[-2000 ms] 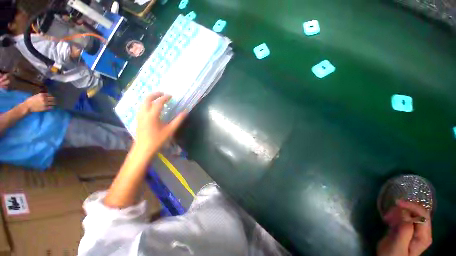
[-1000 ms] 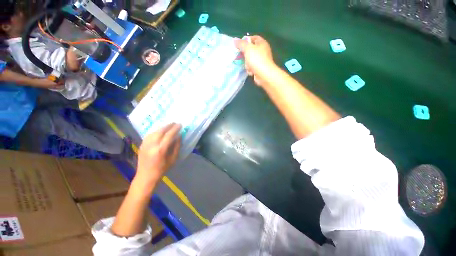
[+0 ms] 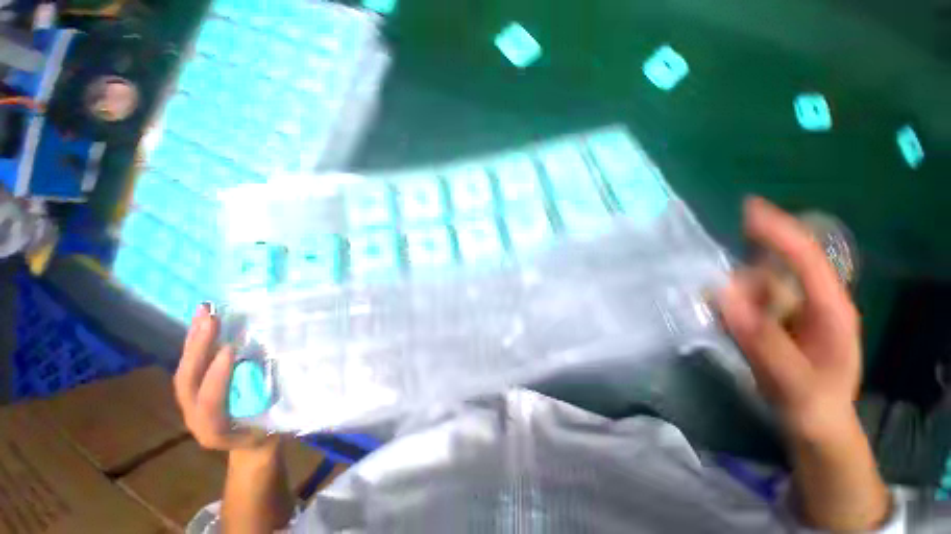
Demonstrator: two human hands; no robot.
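A translucent blister tray (image 3: 501, 313) is tilted in front of me. Turquoise housings show in its upper rows, and the lower part looks pale and empty. My left hand (image 3: 214, 386) grips its left end, with a turquoise housing (image 3: 249, 389) at the fingers. My right hand (image 3: 798, 323) is blurred at the tray's right end, with thumb and forefinger apart; whether it grips the edge is unclear. A second tray full of turquoise housings (image 3: 198, 156) lies behind at the left, partly covered by the front tray.
Several loose turquoise housings (image 3: 665, 68) lie on the dark green surface (image 3: 448, 104). The parts dish (image 3: 834, 250) is mostly hidden behind my right hand. Blue equipment (image 3: 57, 156) stands at the left, with brown cartons (image 3: 136, 417) and a blue crate (image 3: 63, 334) below.
A translucent tray is now lifted away from the stack and brought in front of me. My right hand has moved from the stack's far corner to the right. The view has shifted.
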